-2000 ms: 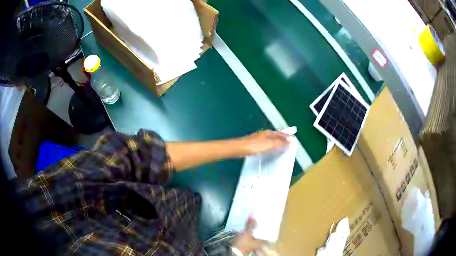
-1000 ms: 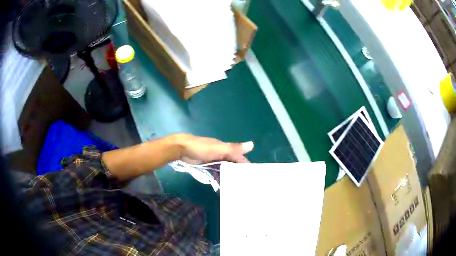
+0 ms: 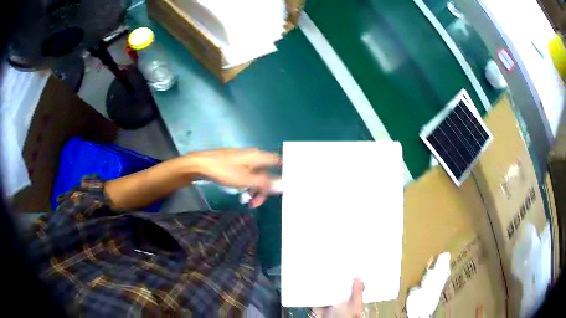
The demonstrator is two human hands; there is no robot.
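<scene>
A plain white panel-sized sheet or pouch (image 3: 341, 217) lies over the bench and cardboard edge; what is under or inside it is hidden. My right hand (image 3: 344, 305), cut off by the bottom edge, holds its lower edge with the thumb on top. My left hand (image 3: 239, 172), blurred, is at its left edge, fingers partly spread; its grip is unclear. A bit of white cable (image 3: 246, 197) shows beneath the left fingers. A dark solar panel with a white frame (image 3: 458, 138) lies at the right, partly on the flat carton (image 3: 444, 217).
An open carton (image 3: 186, 38) with a white sheet stack (image 3: 248, 28) stands on the green bench (image 3: 267, 99). Beside it is a yellow-capped bottle (image 3: 158, 71). A black fan (image 3: 127, 99) and a blue stool (image 3: 102, 168) are at left. Crumpled white material (image 3: 429, 287) lies on the carton.
The white piece was narrow and tilted at first, then turned to a broad face, and now shows higher in view. My left hand has moved left from its top end to its left edge.
</scene>
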